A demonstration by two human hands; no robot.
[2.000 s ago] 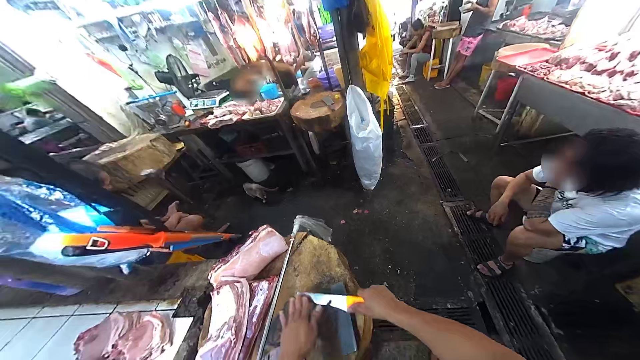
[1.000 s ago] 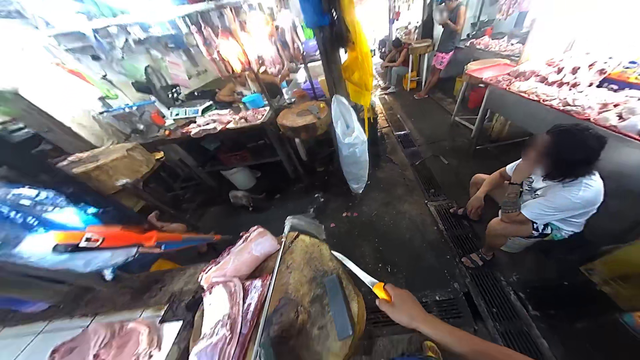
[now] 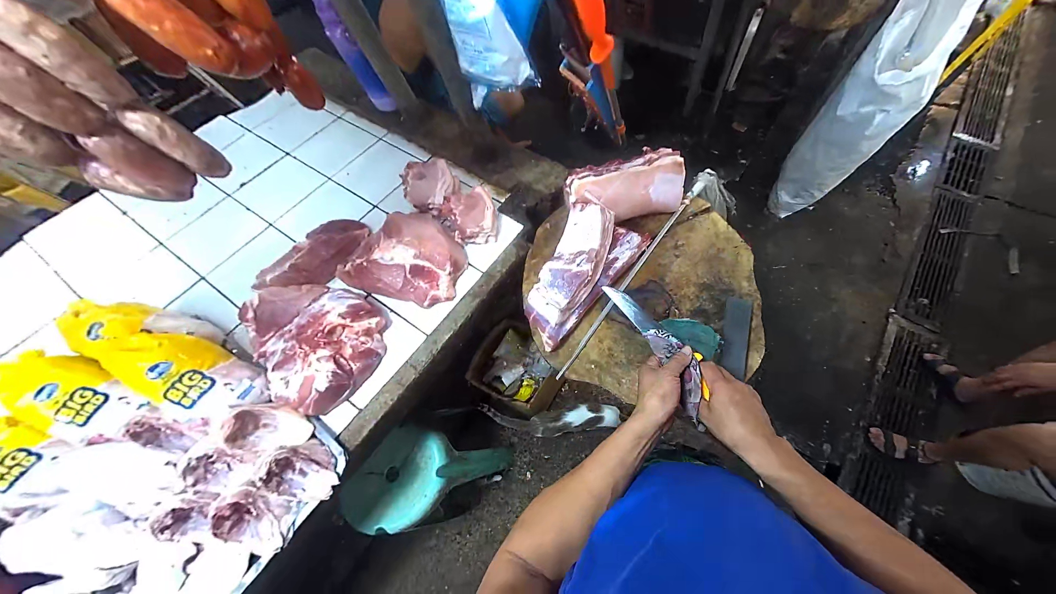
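Observation:
My right hand (image 3: 734, 412) is closed round the yellow handle of a knife (image 3: 629, 312), whose blade points up and left over a round wooden chopping block (image 3: 718, 256). My left hand (image 3: 662, 386) grips a patterned cloth (image 3: 691, 388) wrapped around the knife near its handle. Slabs of raw pork (image 3: 577, 256) lie on the block's left side, with a long thin metal rod (image 3: 615, 297) beside them. A dark flat sharpening stone (image 3: 735, 334) rests on the block's right part, next to a green cloth (image 3: 691, 337).
Left stands a white tiled counter (image 3: 309, 165) with pork cuts (image 3: 408, 257) and yellow-bagged poultry (image 3: 165, 355). Sausages (image 3: 107, 107) hang above. Below are a green plastic scoop (image 3: 404, 478), a box (image 3: 503, 363) and a cat (image 3: 569, 419). A seated person's feet (image 3: 899, 445) are at right, by the floor drain.
The view has swung down and left. One second ago my right hand held the bare knife out over the floor; now both hands are together, with a cloth around the knife.

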